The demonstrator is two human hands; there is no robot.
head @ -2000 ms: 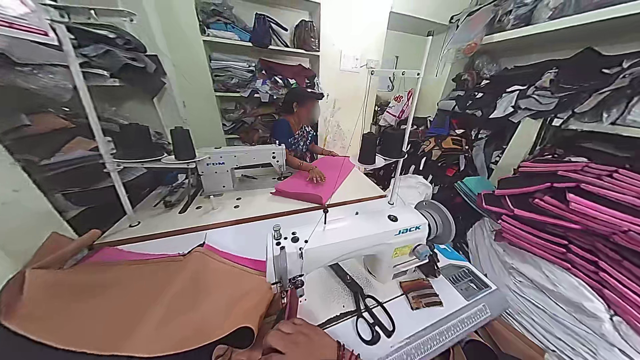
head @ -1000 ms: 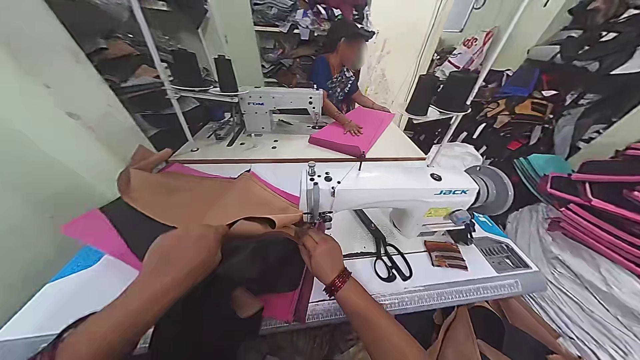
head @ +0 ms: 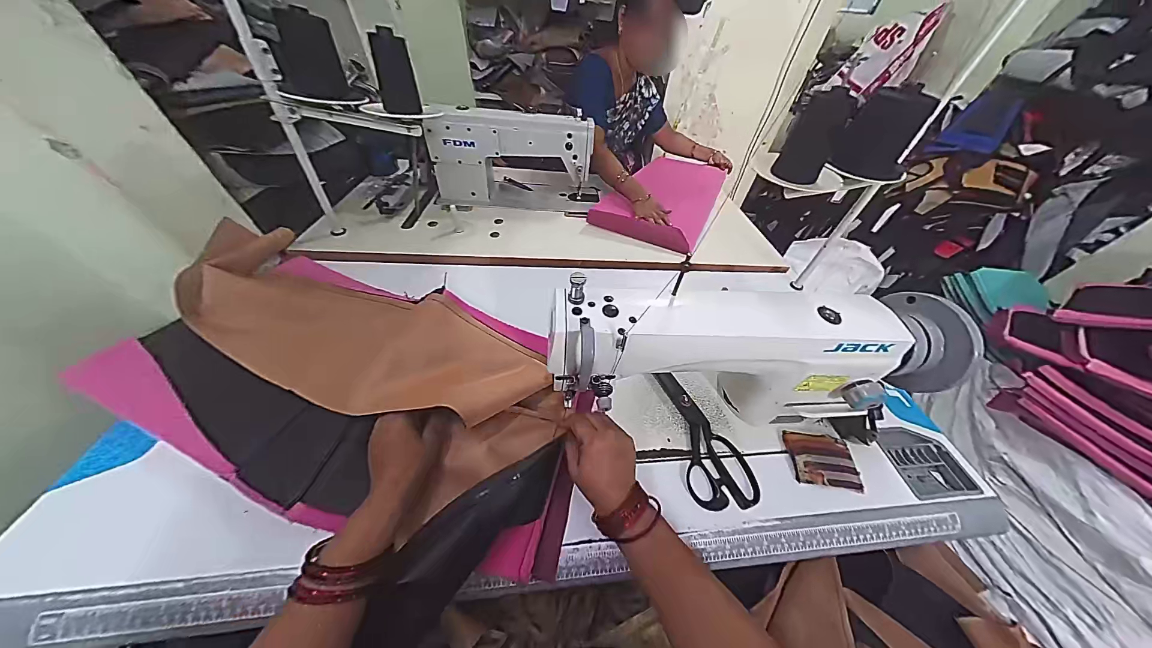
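A white sewing machine [head: 720,333] stands on the table before me. Layered tan, black and pink material [head: 342,346] lies left of its needle area, one edge running under the head. My right hand [head: 598,454] pinches the edge of the material and a maroon strip [head: 551,513] just in front of the presser foot. My left hand [head: 400,459] is at the material's front part, its fingers partly hidden under the tan piece, so its grip does not show. Black-handled scissors [head: 711,459] lie right of my right hand, next to a striped fabric scrap [head: 823,461].
Across from me a person [head: 621,108] rests both hands on pink sheets [head: 661,202] beside a second sewing machine [head: 508,153]. Black thread cones [head: 814,135] stand on a rack behind my machine. Pink-edged pieces [head: 1080,396] are stacked at the right. A ruler strip [head: 765,540] runs along the table's front edge.
The view has shifted since the oldest frame, where the material covered the near left and my left hand was hardly seen. Both hands now show at the material near the presser foot.
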